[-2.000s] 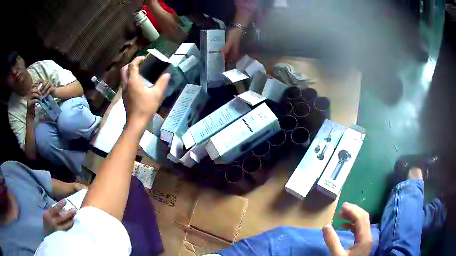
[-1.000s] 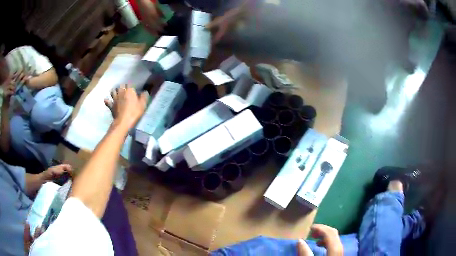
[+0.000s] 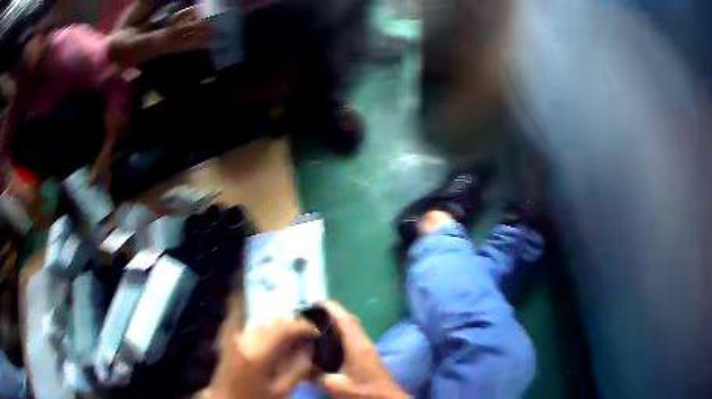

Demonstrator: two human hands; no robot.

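The picture is blurred. My left hand (image 3: 269, 354) and my right hand (image 3: 355, 358) are close together at the bottom centre. Between them they hold a small dark rounded item (image 3: 326, 341); the right hand's fingers curl around its far side, and the left fingers meet its near side. Just beyond the hands, two white cartons with dark product pictures (image 3: 285, 265) lie side by side, their lower ends hidden by the hands. A cluster of dark tubes (image 3: 215, 241) stands left of them.
More pale cartons (image 3: 160, 308), some with loose flaps, lie at the left on brown cardboard (image 3: 258, 175). A person in pink (image 3: 78, 58) is at the upper left. Legs in blue trousers (image 3: 461, 304) are at the right over the green floor (image 3: 351, 210).
The view has swung right, so the cartons and tubes now sit further left. My left hand has come back from the far left side and met my right hand around the dark item.
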